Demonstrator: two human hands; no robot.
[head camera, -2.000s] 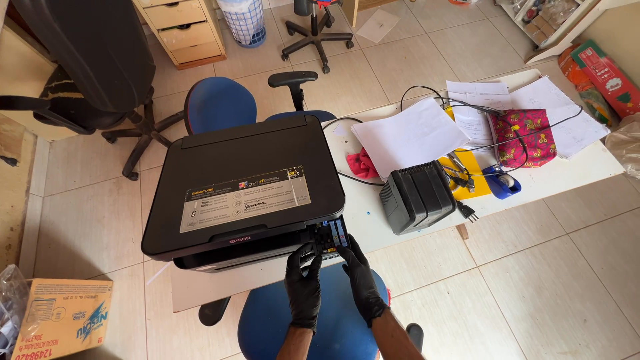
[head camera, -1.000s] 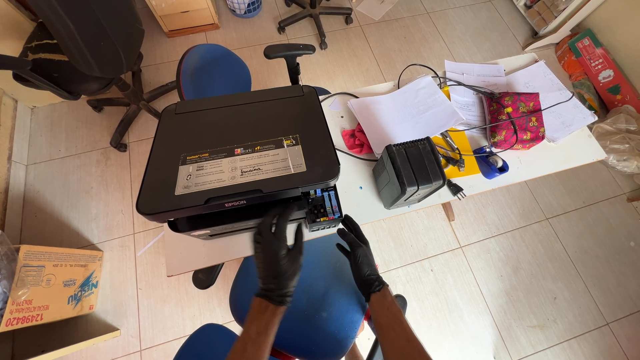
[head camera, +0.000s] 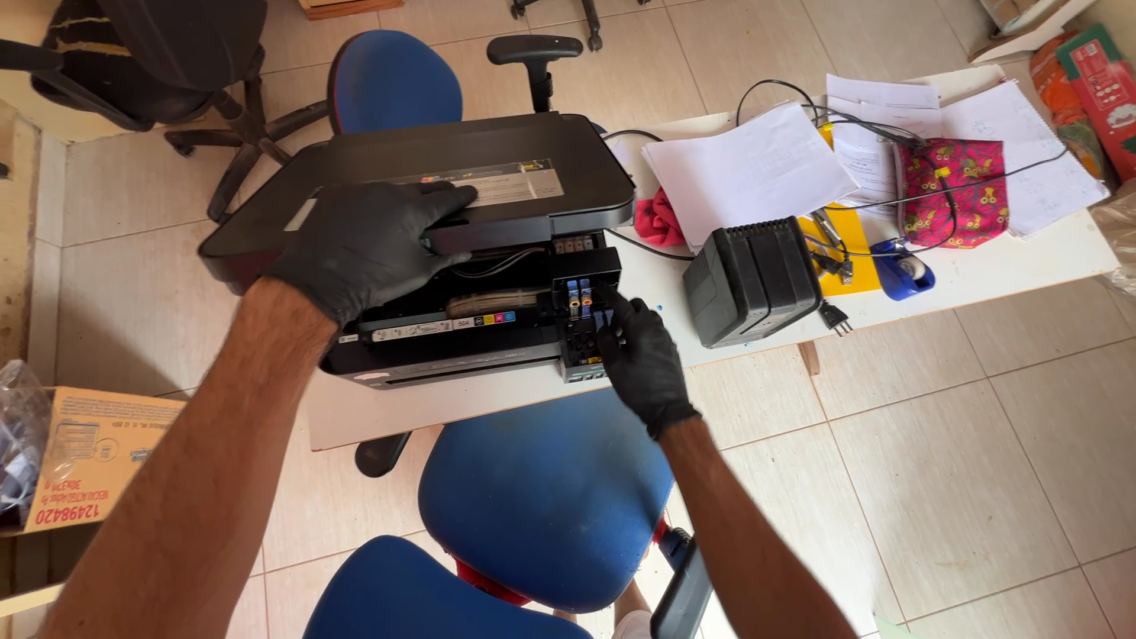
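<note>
A black Epson ink tank printer (head camera: 444, 355) stands on a white table, its scanner unit (head camera: 532, 142) raised so that the inside shows. My left hand (head camera: 364, 244), in a black glove, grips the front edge of the scanner unit, with the fingers on top and the thumb at the lip. At the printer's right end is the ink tank compartment (head camera: 586, 306), with blue parts in view. My right hand (head camera: 643, 364), also gloved, has its fingertips at this compartment; whether they pinch a part is hidden. A labelled strip (head camera: 435, 328) runs along the inner front of the printer.
A black box-shaped device (head camera: 754, 284), a plug (head camera: 834, 318), papers (head camera: 745, 177), cables, a blue tape dispenser (head camera: 903, 269) and a patterned pink pouch (head camera: 954, 191) lie to the right on the table. Blue chairs (head camera: 546, 497) stand close to its front edge. A cardboard box (head camera: 106, 453) is at far left.
The scanner unit was down in both earlier frames and is now raised, with my left hand on its front edge. My right hand has moved onto the ink tank compartment.
</note>
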